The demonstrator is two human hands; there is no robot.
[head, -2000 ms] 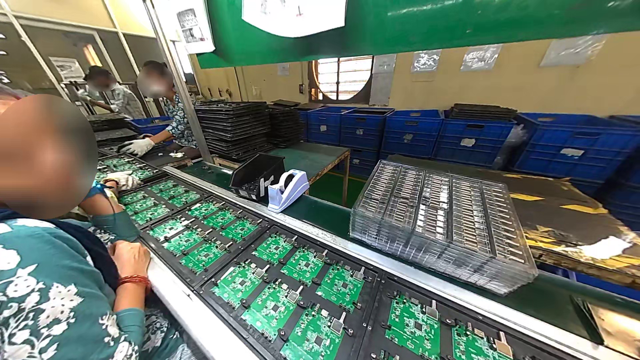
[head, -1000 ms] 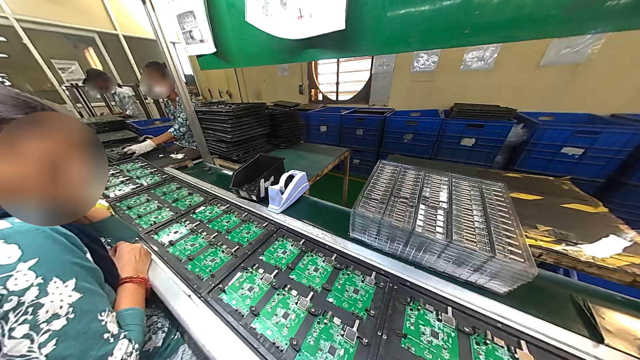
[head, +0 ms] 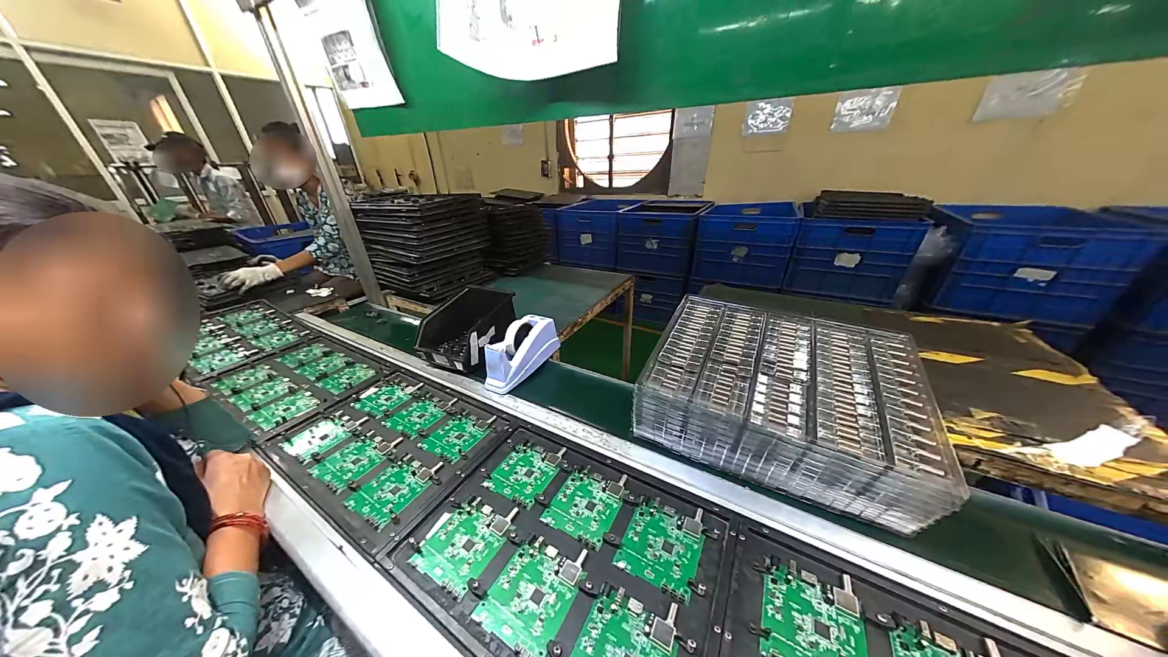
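Neither my left hand nor my right hand shows in the head view. Green circuit boards [head: 584, 506] with metal connectors lie in black trays [head: 415, 538] lined up along the bench. Past the metal rail, a stack of clear plastic trays [head: 794, 401] holds rows of small metal parts. A white tape dispenser [head: 522, 354] stands beside a black plastic bin [head: 465, 328] with small dark parts in it. A co-worker sits at the left, a bare hand [head: 234, 484] with red bangles resting by the bench edge.
Another co-worker's gloved hand [head: 251, 274] is over black trays at the far left. Stacked black trays [head: 415, 242] and blue crates [head: 748, 242] stand behind. A metal post [head: 319, 146] rises beyond the rail. A table with yellow-striped edging [head: 995, 365] stands at the right.
The black trays with the circuit boards have shifted along the bench toward the lower right. The near co-worker's gloved hand, seen over the boards two seconds ago, no longer shows.
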